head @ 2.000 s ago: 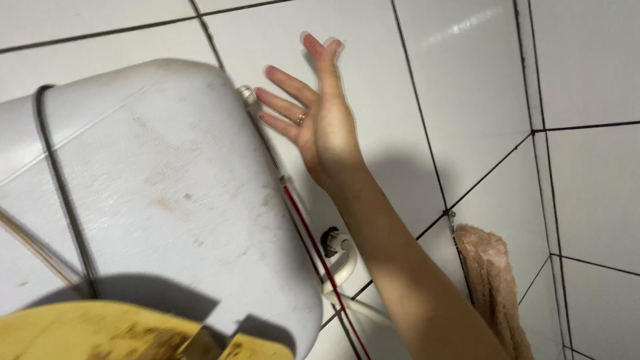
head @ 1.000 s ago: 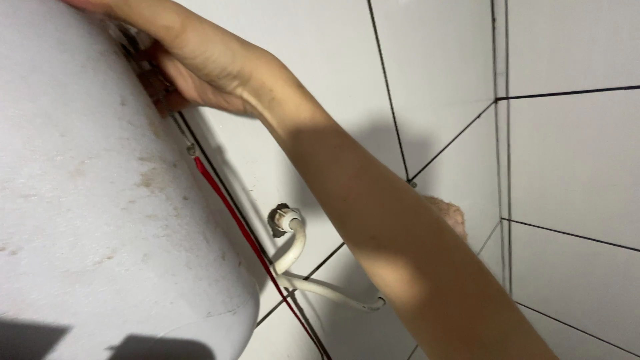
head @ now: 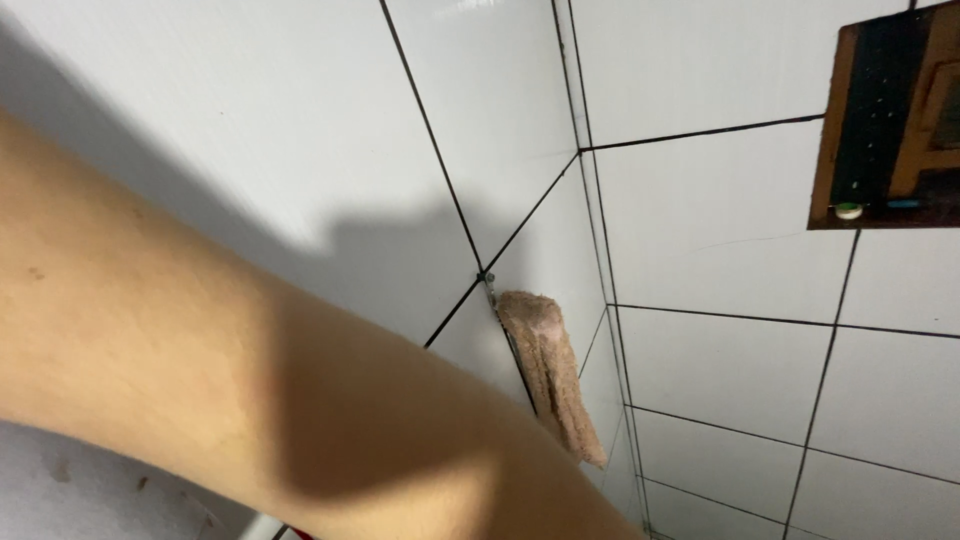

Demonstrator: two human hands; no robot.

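Note:
My right forearm crosses the view from the lower middle to the left edge, close to the camera. The right hand at its end is cut off by the left edge, so what it touches is hidden. Below the forearm, at the lower left, shows part of a white stained rounded casing (head: 90,480). Small bits of white and red show beside it at the bottom edge. My left hand is out of the frame.
A pinkish-brown towel (head: 551,367) hangs from a metal fitting (head: 490,283) on the white tiled wall (head: 712,225), near the corner. At the upper right is a brown-framed panel or opening (head: 892,127) with a small round white-and-green object (head: 848,211) at its lower edge.
The right hand, open against the tiles at first and then at the casing's edge, has gone out of frame at the left. The view has swung right, showing the brown-framed panel or opening.

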